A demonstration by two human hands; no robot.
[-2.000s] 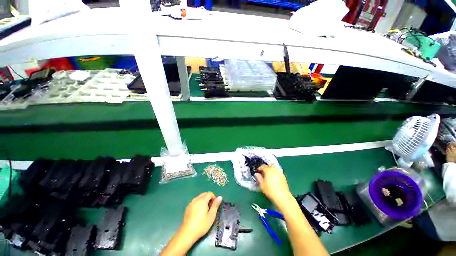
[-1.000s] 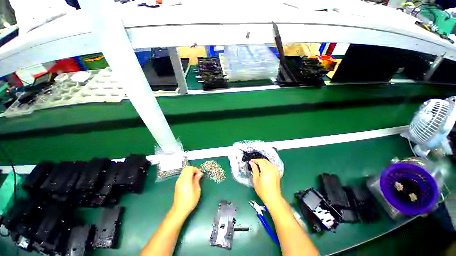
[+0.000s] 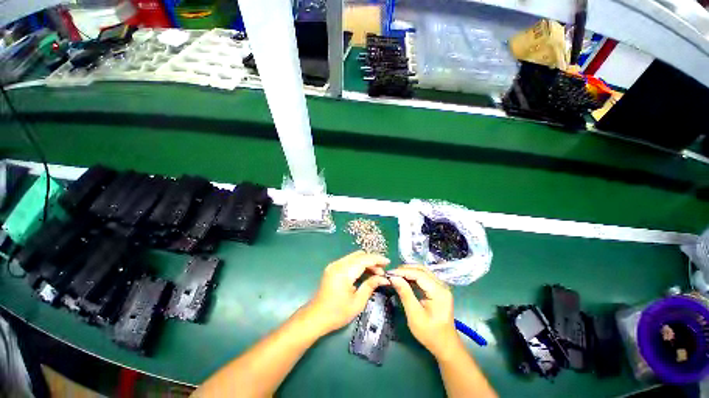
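My left hand (image 3: 346, 291) and my right hand (image 3: 424, 303) meet above the far end of a black plastic housing (image 3: 371, 330). Their fingertips pinch a tiny dark part (image 3: 388, 275) between them; its shape is too small to tell. The housing lies flat on the green bench, partly hidden by the hands. A loose heap of small metal parts (image 3: 366, 235) lies just beyond my left hand. An open clear bag (image 3: 481, 250) of small black parts lies beyond my right hand. Blue-handled cutters (image 3: 470, 333) show only a handle tip; my right hand and forearm hide the rest.
Stacked black housings (image 3: 163, 206) fill the left. A zip bag of metal parts (image 3: 306, 214) lies at the foot of the grey post (image 3: 284, 93). Black boxy pieces (image 3: 567, 322) and a purple basket (image 3: 675, 340) stand at right. A white strip (image 3: 544, 225) crosses the bench.
My right hand has left the black parts bag and my left hand has left the metal heap. They have come together over the housing. The view has shifted.
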